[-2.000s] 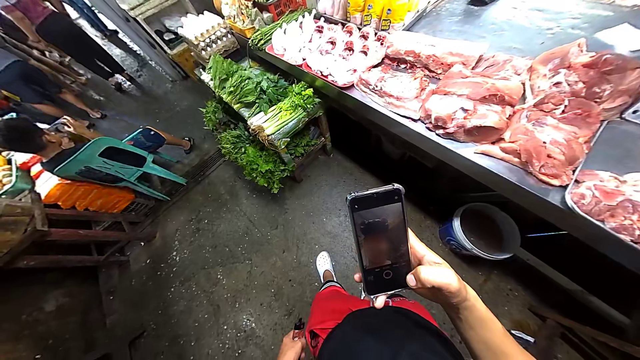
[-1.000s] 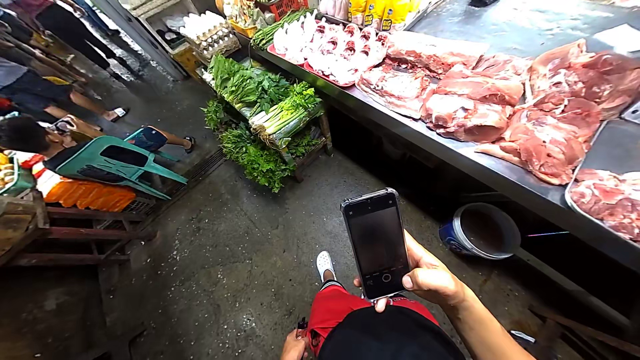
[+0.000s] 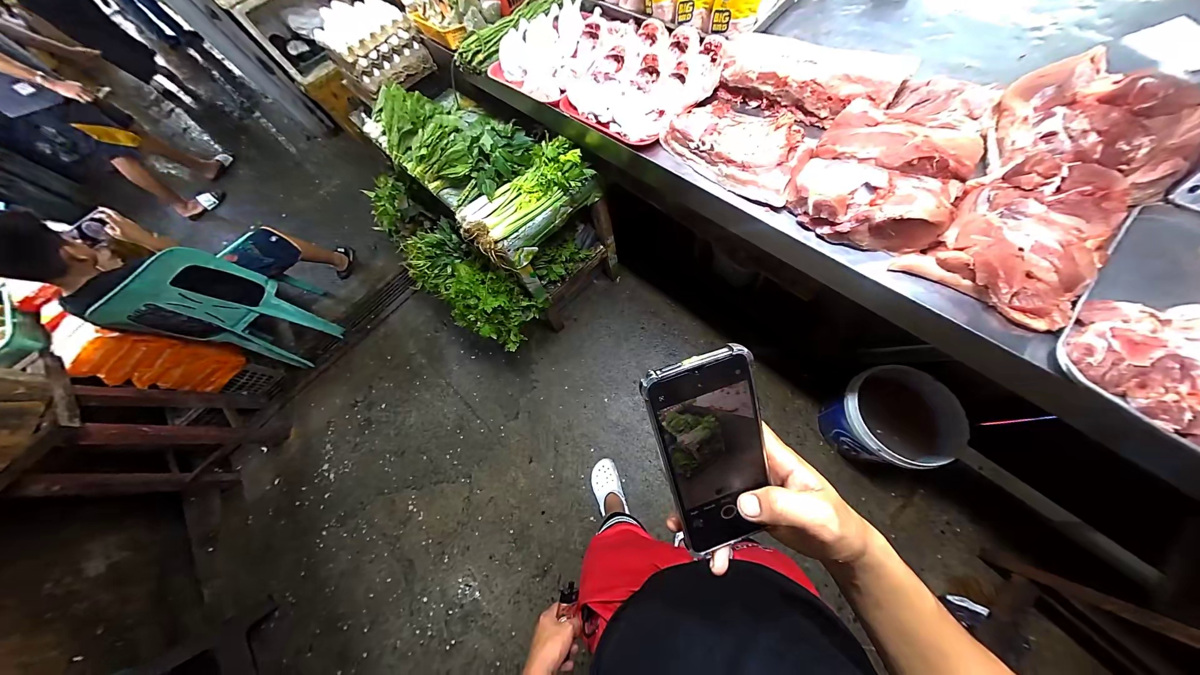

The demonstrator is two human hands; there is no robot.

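Observation:
My right hand (image 3: 802, 506) holds a smartphone in a clear case (image 3: 708, 450) upright in front of my lap, its thumb on the lower part of the screen. The screen shows a camera view with green vegetables in it. My left hand (image 3: 555, 637) is low beside my red shorts (image 3: 623, 572), closed around a small dark object that I cannot name. Beyond the phone, leafy greens and spring onions (image 3: 516, 206) lie on a wooden stand. Raw meat slabs (image 3: 881, 202) cover the metal counter at the right.
A white and blue bucket (image 3: 895, 417) of dark liquid stands below the metal counter (image 3: 937, 300). A person sits on a green plastic chair (image 3: 206, 291) at the left, beside a wooden rack (image 3: 169, 434). Egg trays (image 3: 375, 47) are at the back. Other people stand upper left.
The phone in my right hand has tilted a little, and its screen has gone from dark to a view with green vegetables. My left hand has stayed low by the shorts.

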